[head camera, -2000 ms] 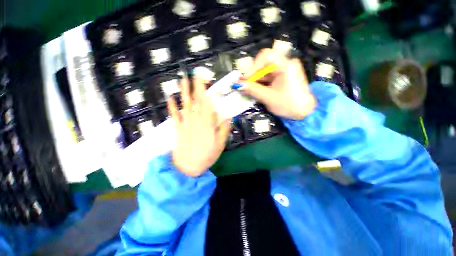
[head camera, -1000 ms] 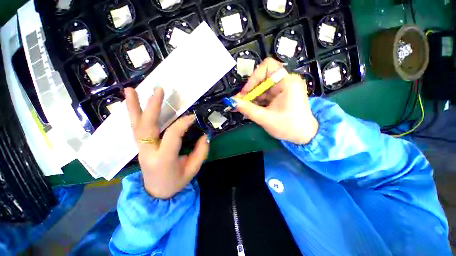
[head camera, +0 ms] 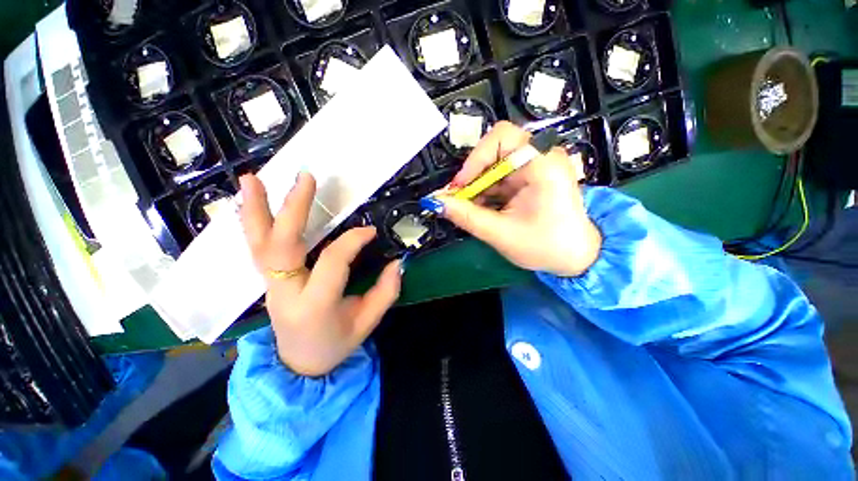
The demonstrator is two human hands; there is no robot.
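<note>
My right hand (head camera: pixel 536 202) is shut on a slim yellow tool (head camera: pixel 494 177) with a pale band and dark end. Its tip is at the blue-nailed thumb, just above a round black module (head camera: pixel 410 230) with a pale square centre, in the near row of the black blister tray (head camera: pixel 682 127). My left hand (head camera: pixel 315 282), with a ring, lies spread over a long white pad sheet (head camera: pixel 362 122) that slants across the tray. Index and middle fingers rest on the sheet; the thumb is beside the same module. Whether the left fingers grip anything is hidden.
White sheets with grey squares (head camera: pixel 77 122) and a dark flat object (head camera: pixel 52 155) lie left of the tray. Stacked black trays (head camera: pixel 38 319) stand at far left. A brown round pot with silvery shavings (head camera: pixel 786 99) and a black device with cables (head camera: pixel 837 122) are at right.
The slanted sheet now lies further left, with my left hand lower left and its thumb beside the near module. My right hand and the yellow tool have moved slightly down toward that module.
</note>
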